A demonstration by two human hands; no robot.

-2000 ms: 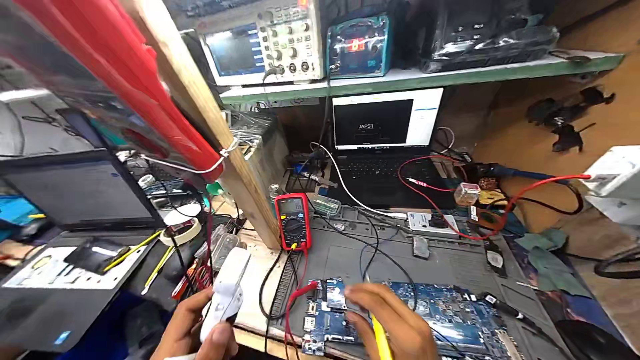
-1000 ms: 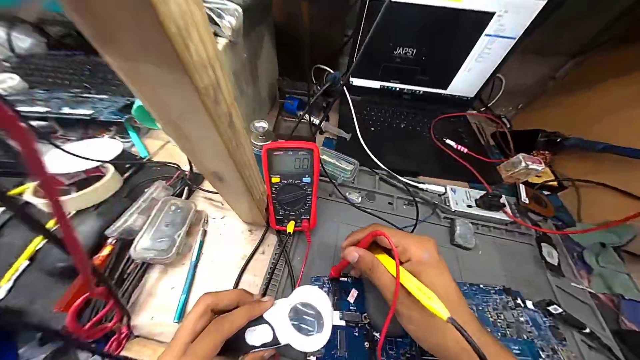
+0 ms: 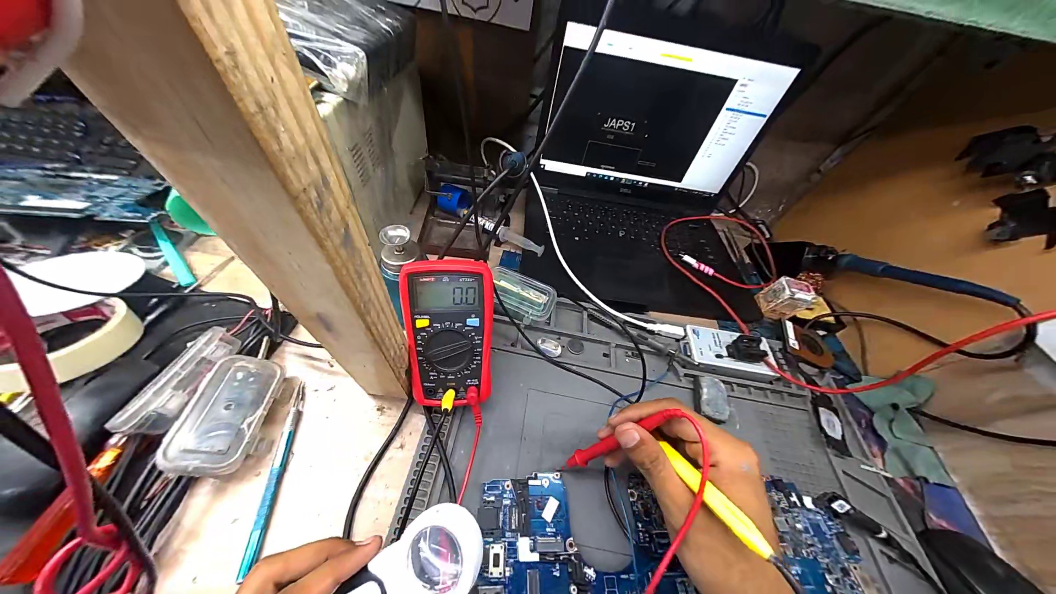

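My left hand point(image 3: 318, 568) holds a white magnifier point(image 3: 436, 554) at the bottom centre, its lens beside the left part of a blue circuit board point(image 3: 544, 511). In my right hand point(image 3: 701, 487) are a red test probe point(image 3: 596, 450) and a yellow test probe point(image 3: 716, 499). The red probe's tip is at or just above the board's top edge; contact cannot be told. The yellow probe lies across the hand, pointing up-left. A red multimeter point(image 3: 446, 334) stands behind the board with red and black leads plugged in, its display reading 0.0.
A grey work mat point(image 3: 528, 412) lies under the board. Behind it are an open laptop point(image 3: 643, 165) and a small white device point(image 3: 726, 351). A wooden post point(image 3: 272, 181) rises at the left, near clear plastic cases point(image 3: 221, 415) and a teal pen-like tool point(image 3: 272, 487). Cables cross the mat.
The red probe has moved off the connector area to the board's top edge. The magnifier has moved away from the red probe. Two seconds ago the view was farther back.
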